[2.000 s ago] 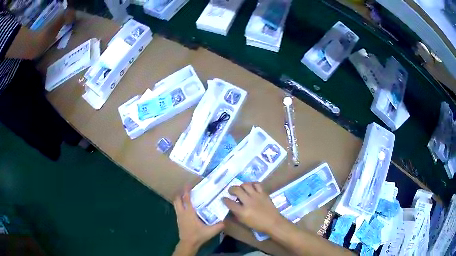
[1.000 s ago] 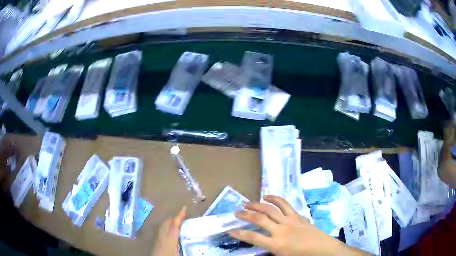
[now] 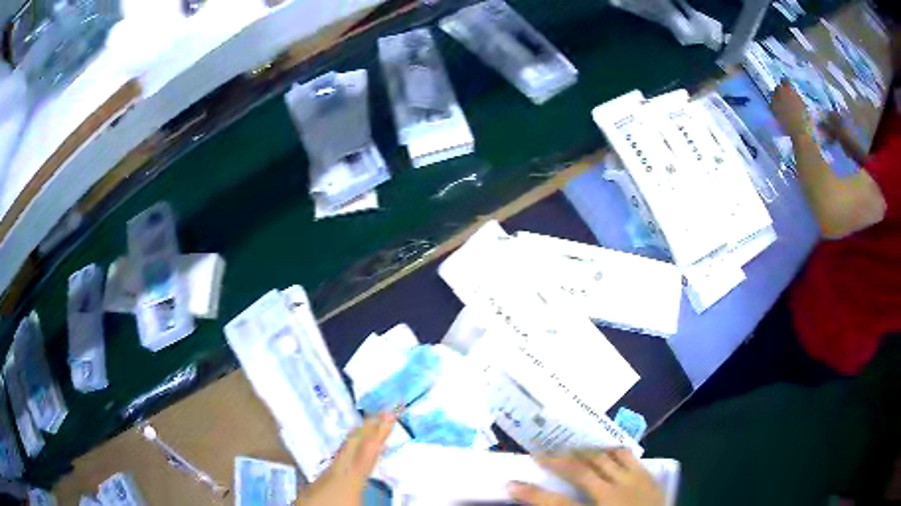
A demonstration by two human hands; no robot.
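A long white tray or carton (image 3: 445, 474) lies across the bottom edge, partly cut off. My right hand (image 3: 593, 478) rests over its right part, fingers bent on it. My left hand (image 3: 351, 466) is at its left end, blurred and cut off by the edge; its hold is unclear. Just behind are light-blue packets (image 3: 440, 423) and white folded papers (image 3: 380, 358). A filled long tray (image 3: 296, 380) lies left of them. White printed cartons (image 3: 553, 346) lie in a loose pile to the right.
The green belt (image 3: 252, 247) carries several filled trays (image 3: 423, 94). A clear-bagged wand (image 3: 183, 460) lies on the brown board at lower left. More printed cartons (image 3: 692, 178) lie on the blue mat (image 3: 736, 311). A co-worker's arm (image 3: 825, 183) reaches in at right.
The view has swung right, towards the printed cartons and the co-worker. My hands are now beside the blue packets, with the long white piece between them; the kit trays have moved off to the left.
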